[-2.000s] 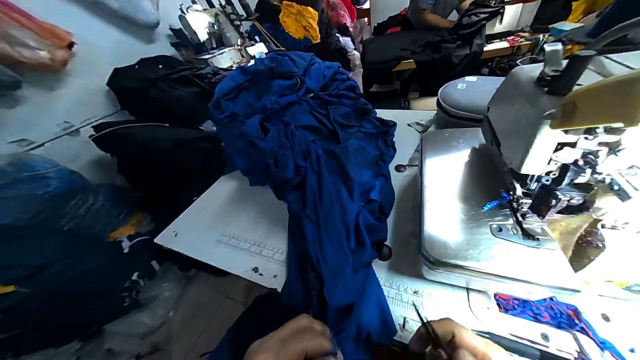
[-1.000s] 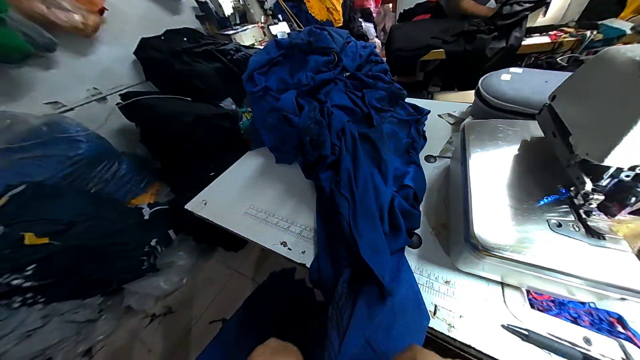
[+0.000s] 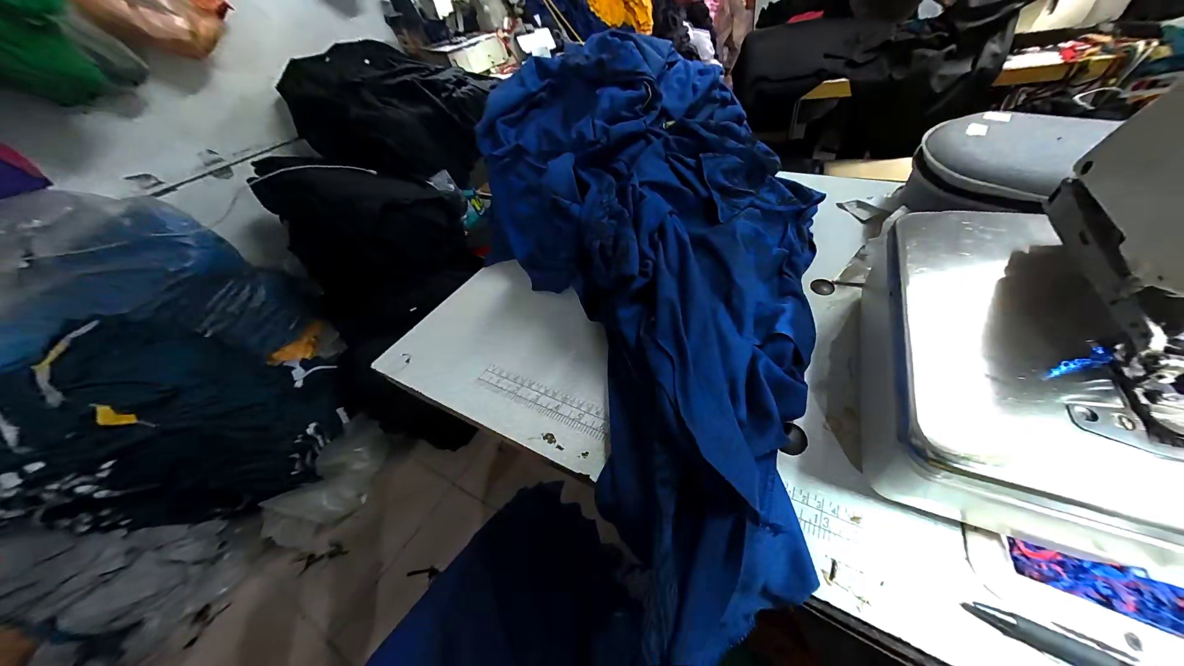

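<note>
Neither my left hand nor my right hand shows at this moment. A long heap of blue fabric (image 3: 684,324) lies across the white sewing table (image 3: 518,342) and hangs over its front edge. A darker blue piece (image 3: 527,583) hangs low in front of the table. To the right stands an industrial sewing machine with a metal bed plate (image 3: 980,324); blue thread (image 3: 1080,363) lies near its needle area. A dark pen-like tool (image 3: 1045,634) rests on the table at the lower right. What my hands hold is hidden.
Black fabric bundles (image 3: 370,222) are piled left of the table. Plastic-wrapped and dark cloth heaps (image 3: 166,425) fill the far left. A grey rounded case (image 3: 1017,153) stands behind the machine. Scraps (image 3: 1101,583) lie in a tray at the lower right.
Both hands have dropped out of view at the bottom; two seconds ago they were at the near end of the blue fabric, the right with a dark slim tool. The view has shifted right to left.
</note>
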